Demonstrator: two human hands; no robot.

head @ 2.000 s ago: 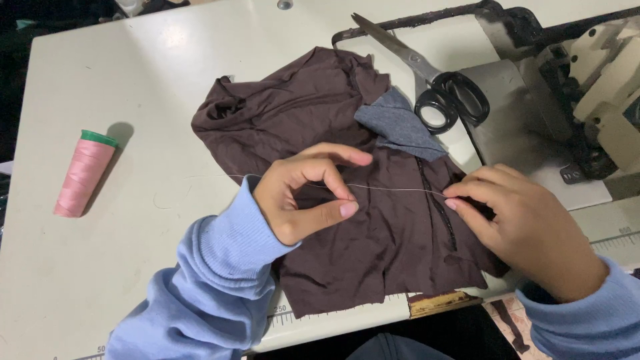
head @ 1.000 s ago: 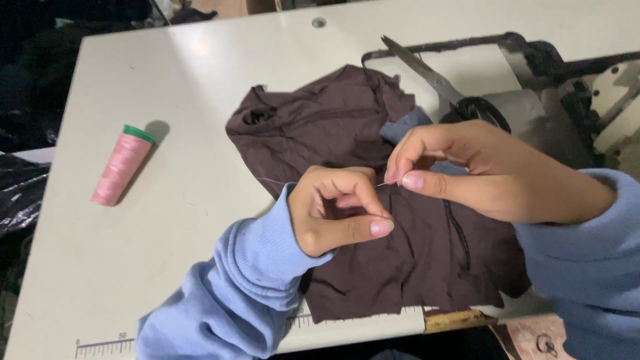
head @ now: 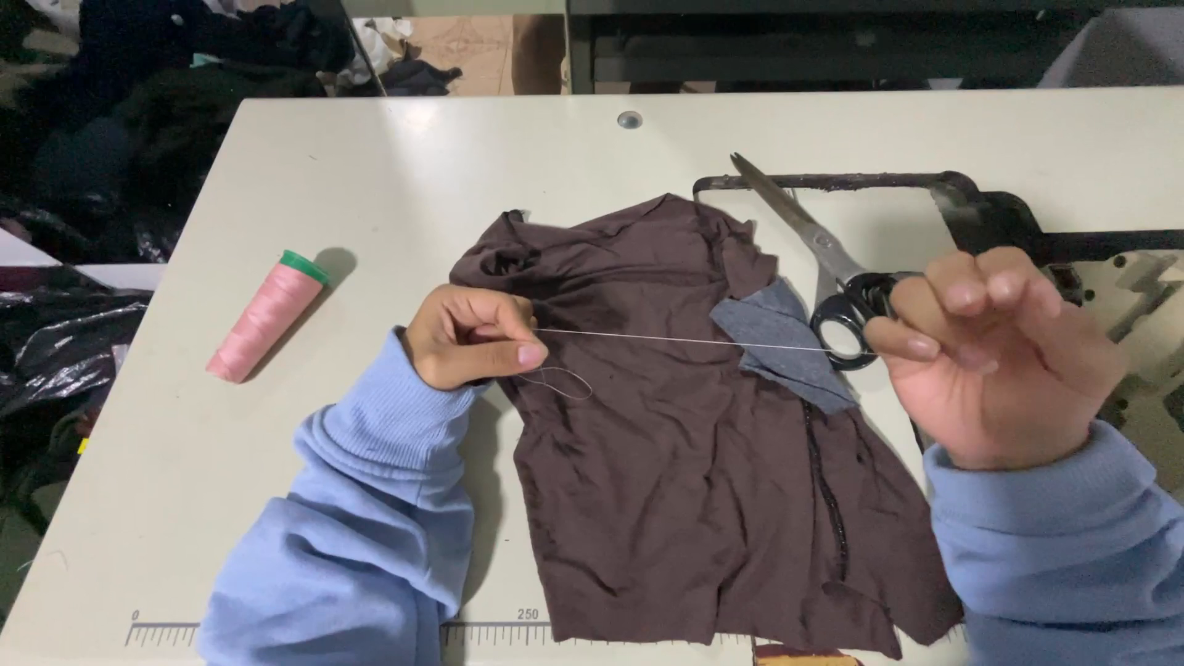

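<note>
A pale thread (head: 647, 339) runs taut between my two hands, above a dark brown fabric garment (head: 638, 462) on the table. My left hand (head: 476, 338) pinches it between thumb and fingers, and a small loop of thread hangs below the fingertips. At the right, my right hand (head: 994, 356) has its fingers curled with the other end of the thread at them; the exact grip is blurred. Scissors with black handles (head: 814, 240) lie beside that hand, partly hidden by it. A blue-grey fabric scrap (head: 786, 347) rests on the garment.
A pink thread cone (head: 268, 319) with a green top lies on its side at the left of the white table (head: 416, 176). Part of a sewing machine (head: 1133, 324) stands at the right. A printed ruler (head: 490, 635) runs along the near edge. Dark bagged material lies beyond the left edge.
My hands, close together one second ago, are now wide apart with the thread stretched between them. My right hand has moved right and turned its palm into view.
</note>
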